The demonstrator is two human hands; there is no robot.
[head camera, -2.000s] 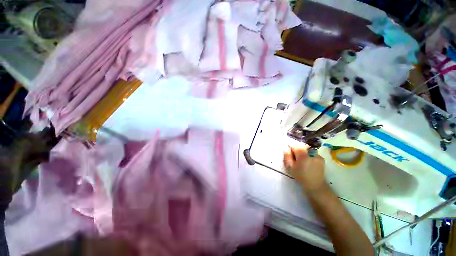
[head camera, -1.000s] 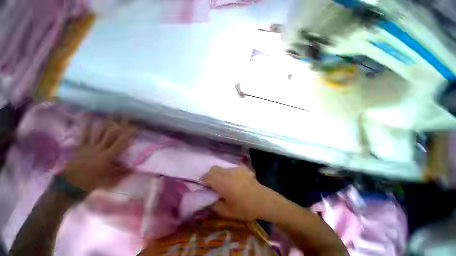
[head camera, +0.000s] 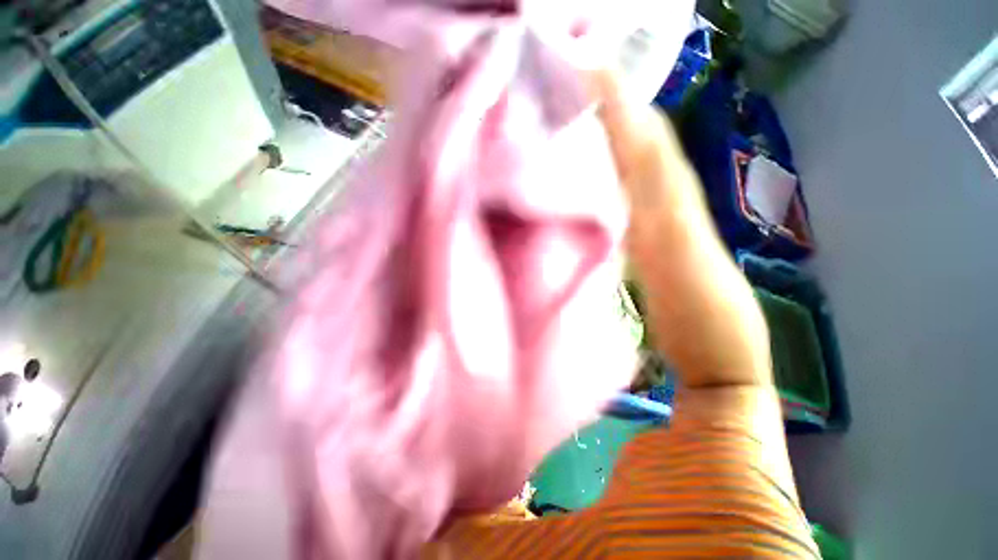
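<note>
A large pink garment panel hangs blurred through the middle of the view, from the top edge down to the bottom. My right arm, in an orange striped sleeve, reaches up along its right side. My right hand is at the top of the cloth, blurred and partly covered, and holds it up. My left hand is not in view. The sewing machine stands at the upper left. Its needle area is not seen clearly.
Scissors with green and yellow handles lie on the machine bed at left. Slim snips lie near the bed's edge. At right are blue bins on the grey floor. A pale rod slants across the upper left.
The view has swung to the right, so the machine now shows at the left. The pink cloth has gone from the lap up into the air with my right hand. My left hand has left the view.
</note>
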